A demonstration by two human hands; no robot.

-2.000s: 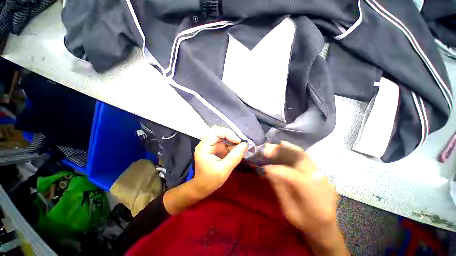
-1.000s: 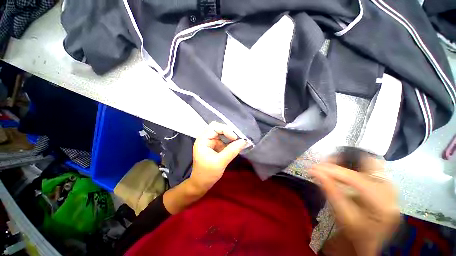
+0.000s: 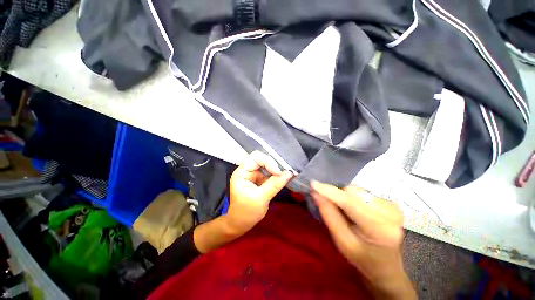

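A dark grey garment point(image 3: 234, 82) with white trim lies over the table, and its near corner reaches the table's front edge. My left hand point(image 3: 252, 190) pinches the hem point(image 3: 249, 133) with its white binding between thumb and forefinger. My right hand point(image 3: 361, 225) is just right of it, thumb and forefinger together at the cloth's corner. A needle cannot be made out at the right fingertips. A thin dark strand point(image 3: 425, 205) lies on the table right of my right hand. A pale notched flap point(image 3: 302, 85) lies on the garment beyond my hands.
The pale table point(image 3: 50, 64) slopes across the view. A white cuff-like band point(image 3: 443, 140) and a small pinkish item point(image 3: 526, 171) lie at the right. Below left are a blue bin point(image 3: 138, 170), a green bag point(image 3: 94, 237) and beige cloth point(image 3: 164, 217). My red clothing is below my hands.
My right hand swung out to the right, away from the cloth, and is now back beside my left hand. My left hand kept its pinch. The near corner of cloth shifted slightly.
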